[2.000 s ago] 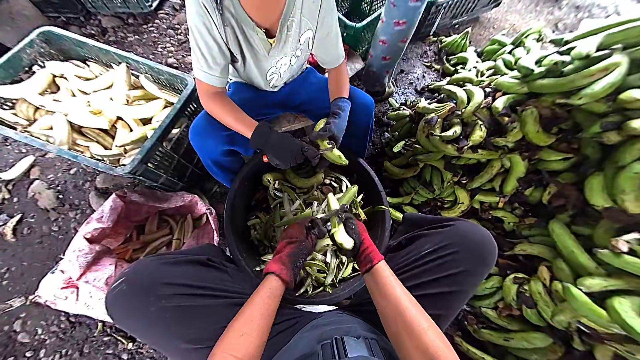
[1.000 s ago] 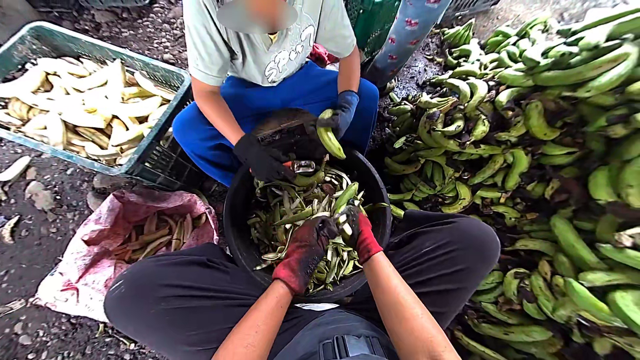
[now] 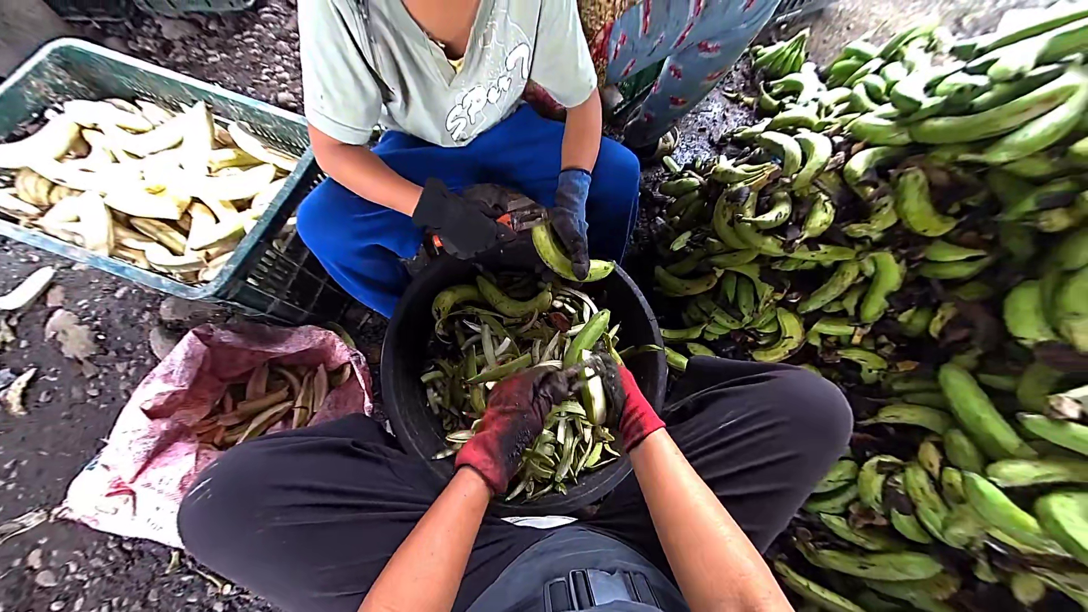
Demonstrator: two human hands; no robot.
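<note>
Over a round black tub [image 3: 399,374] full of green peels [image 3: 552,459] I work in red and dark gloves. My right hand [image 3: 616,391] is closed around a partly peeled green plantain [image 3: 590,340], whose upper end points away from me. My left hand [image 3: 523,412] is at the plantain's left side with its fingers bent together; whether it grips a small tool is hidden. Unpeeled green plantains [image 3: 514,299] lie on the peels at the tub's far side. Across from me a person in dark gloves holds a green plantain [image 3: 565,255] and an orange-handled tool [image 3: 510,221].
A green plastic crate [image 3: 255,242] of peeled plantains [image 3: 144,183] stands at the left. Nearer is a pink and white sack [image 3: 161,408] with brownish peels or fruit inside. A large heap of green plantains [image 3: 977,408] covers the right side. A patterned trouser leg [image 3: 680,59] shows behind.
The plantain in my right hand now stands more upright, with pale flesh showing at its lower part. The other person's tool hand has moved away from the tub, up near the plantain.
</note>
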